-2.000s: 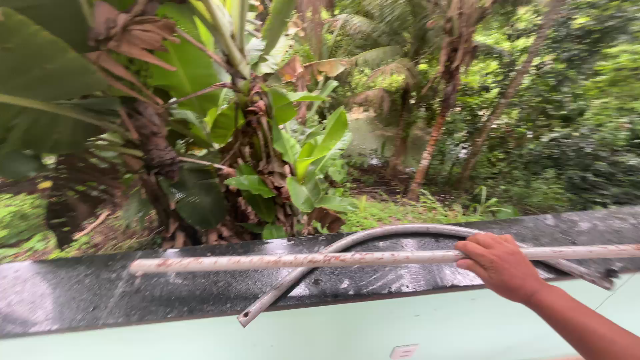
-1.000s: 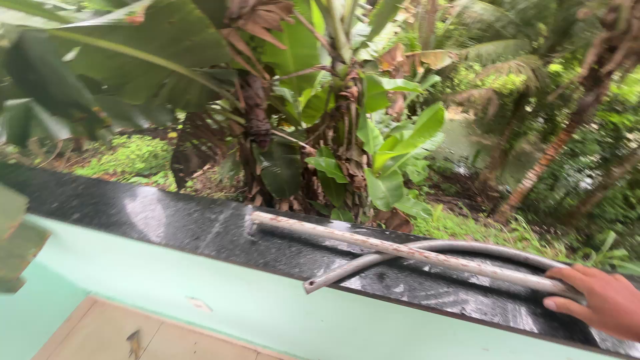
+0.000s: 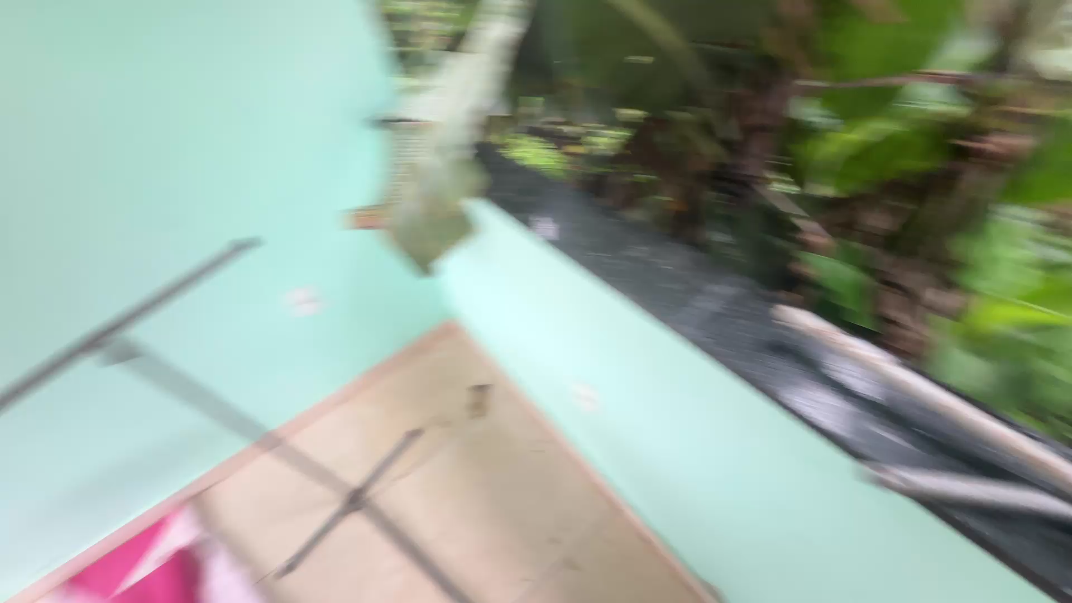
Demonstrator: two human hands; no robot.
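Neither of my hands shows in the head view, which is strongly blurred. A whitish pole (image 3: 921,389) lies along the dark stone ledge (image 3: 662,276) at the right. Just in front of it, the end of a grey tube (image 3: 971,486) rests at the ledge's inner edge. Both run out of view on the right, so whether a hand touches them is hidden.
A pale green low wall (image 3: 653,435) supports the ledge and meets a taller wall (image 3: 193,151) at a corner. A dark metal frame (image 3: 356,501) stands over the tiled floor (image 3: 502,494). Pink cloth (image 3: 142,569) is at lower left. A large dry leaf (image 3: 431,201) hangs near the corner.
The view has swung left and down to the corner and floor. My right hand, on the whitish pole in both earlier frames, is out of view.
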